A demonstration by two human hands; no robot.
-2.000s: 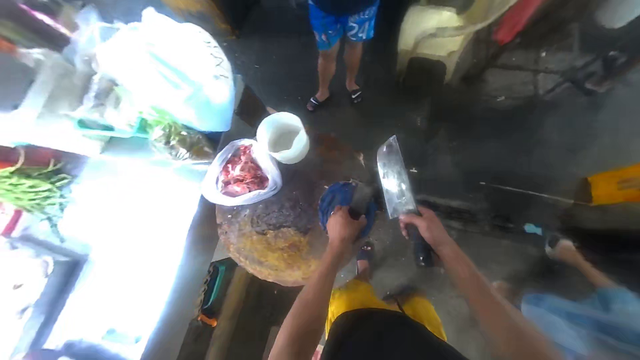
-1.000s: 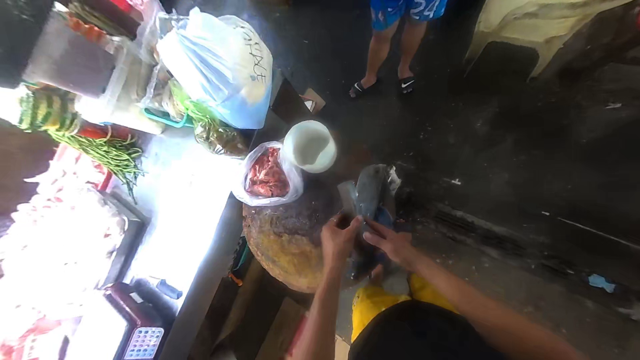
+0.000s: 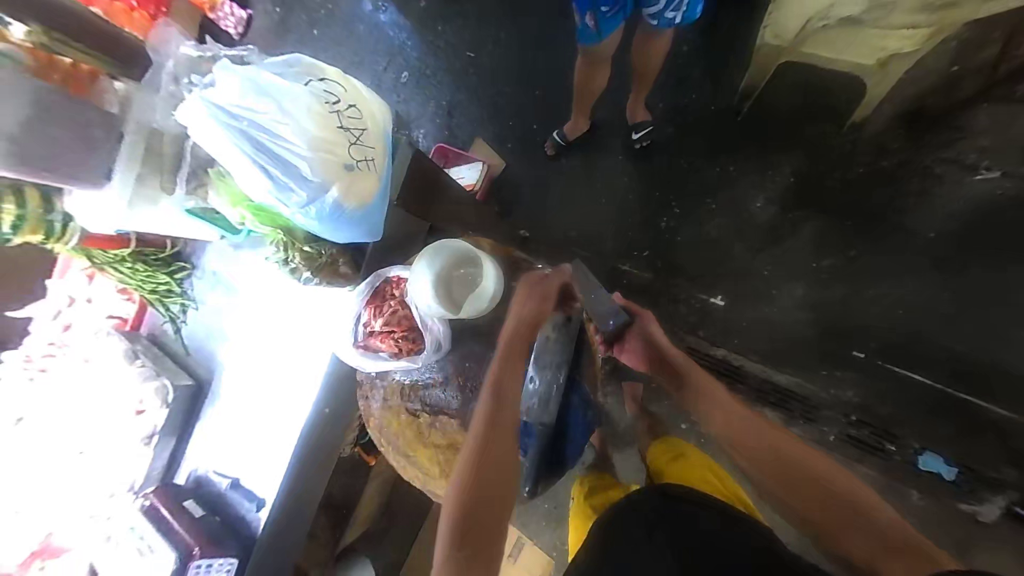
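My right hand (image 3: 640,336) grips the lower end of a grey rectangular block (image 3: 602,300), which looks like a sharpening stone. Curled close to the block's upper end is my left hand (image 3: 542,298); whether it holds anything is hidden. Below both hands lies what looks like a cleaver (image 3: 550,372), its broad grey blade over something blue (image 3: 580,420) and its dark end toward me. These rest at the right side of a round wooden chopping block (image 3: 416,444). On the block's far left part, a white plastic tub (image 3: 456,278) stands beside an open plastic bag of red meat pieces (image 3: 390,320).
A bright counter (image 3: 248,368) runs along the left, bearing green beans (image 3: 148,280), leafy greens (image 3: 272,232) and a large tied plastic bag (image 3: 296,144). Beyond the block, a person's legs (image 3: 596,88) stand on the wet floor. A pale plastic chair (image 3: 840,48) is at upper right.
Two seconds ago my right hand held the cleaver upright, away from the block; now it holds the grey stone. My left hand has moved forward from the blue thing.
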